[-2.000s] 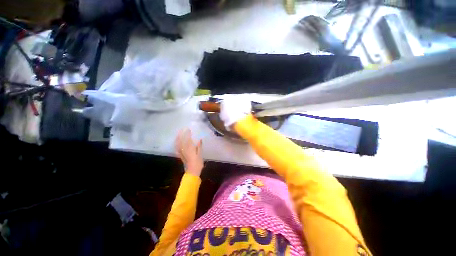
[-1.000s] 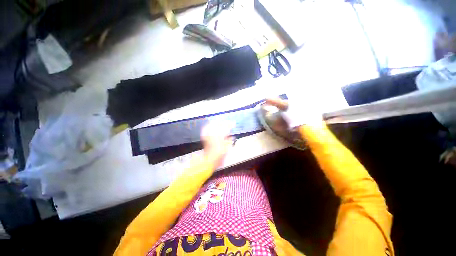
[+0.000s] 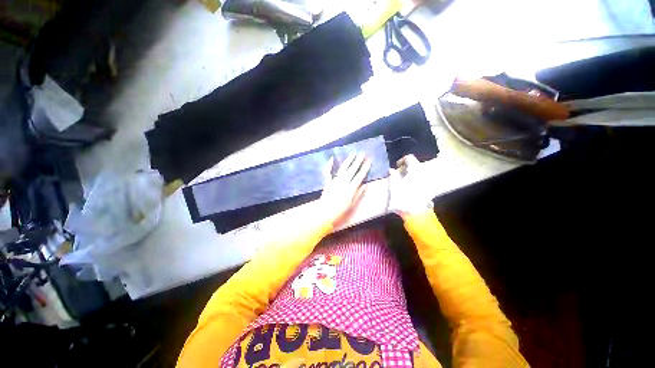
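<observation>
A grey-blue interfacing strip (image 3: pixel 266 178) lies on a long black fabric piece (image 3: pixel 413 133) near the table's front edge. My bare left hand (image 3: pixel 346 185) lies flat on the strip near its right end, fingers spread. My right hand (image 3: pixel 411 188), in a white glove, is at the lower right of the fabric, with its fingertips at the fabric's edge. Bright glare blurs the glove, and I cannot tell whether it pinches the fabric. The iron (image 3: pixel 495 118) with its orange-brown handle rests on the table to the right, out of my hands.
A thick black stack of cut pieces (image 3: pixel 258 97) lies behind the strip. Black scissors (image 3: pixel 404 44) lie behind at the right. Whitish crumpled material (image 3: pixel 118 215) is at the left. A grey metal tool (image 3: pixel 267 13) is at the back. The iron's pale hose (image 3: pixel 618 109) runs off right.
The iron has been let go and now rests to the right. My right hand has moved to the fabric's lower right edge. My left hand has moved right along the strip.
</observation>
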